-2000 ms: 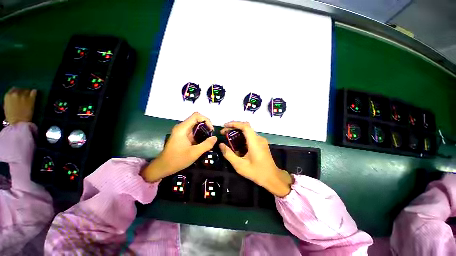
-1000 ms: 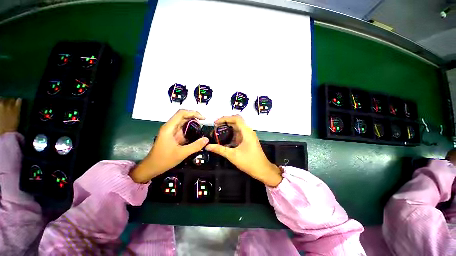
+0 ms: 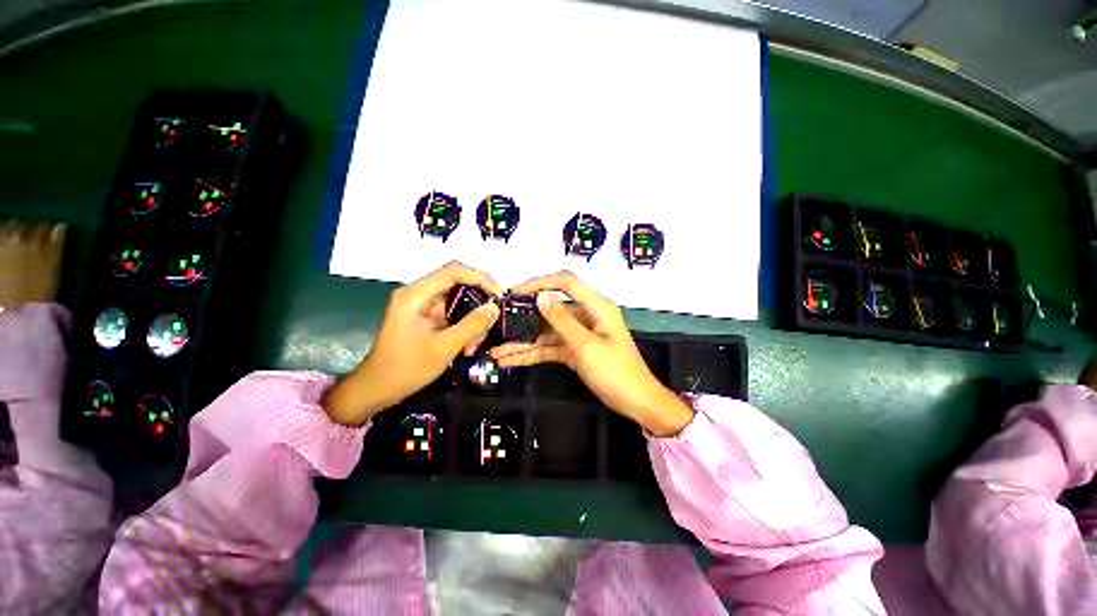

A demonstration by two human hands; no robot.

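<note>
My left hand [image 3: 421,337] holds one round black watch head [image 3: 466,303] between thumb and fingers. My right hand [image 3: 598,349] holds a second watch head [image 3: 521,323] right beside it. Both hands are close together above the far edge of the black compartment tray [image 3: 565,440]. Watch heads with lit marks show in some of its pockets, two of them in the near row at the left [image 3: 494,442]. My hands hide part of the far row. Several watch heads [image 3: 498,218] stand in a row on the white sheet [image 3: 553,108] beyond my hands.
A filled black tray [image 3: 247,229] lies lengthwise at the left, with a person's hand [image 3: 31,265] beyond it. Another filled tray [image 3: 896,327] lies at the right, near a pink sleeve [image 3: 1017,469]. A metal rail [image 3: 842,60] runs along the bench's far edge.
The two watch heads are now closer together and the right one is turned differently, with my right fingers shifted over it. The whole view has shifted slightly.
</note>
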